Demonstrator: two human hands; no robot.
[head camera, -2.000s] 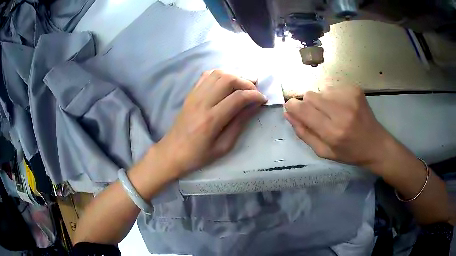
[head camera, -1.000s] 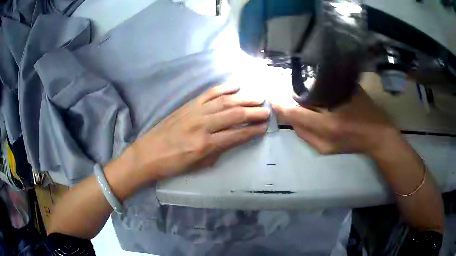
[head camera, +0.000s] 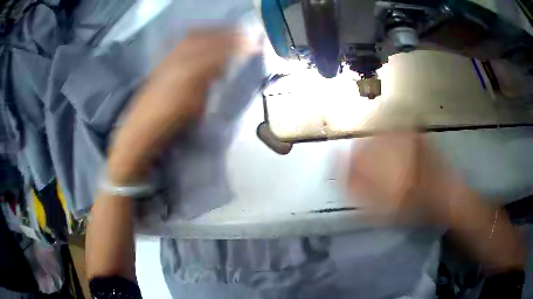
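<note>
The grey garment panel lies left of the needle area, blurred and partly under my left arm. My left hand is blurred at the upper left, over the cloth beside the lamp glow; its grip cannot be made out. My right hand is blurred over the white table, right of the panel and below the machine bed; its fingers are not clear. The sewing machine head stands above, with its presser area in bright glare. The cream machine bed is bare of cloth near the needle.
Grey cut pieces are heaped and hang at the left. Stacked grey cloth lies below the table's front edge. Dark thin sticks lie on the bed at right. A brown carton and yellow items show at lower left.
My left hand has moved up and left from the needle area, and the cloth has shifted left, uncovering the bed. My right hand has moved away from my left hand, lower on the table.
</note>
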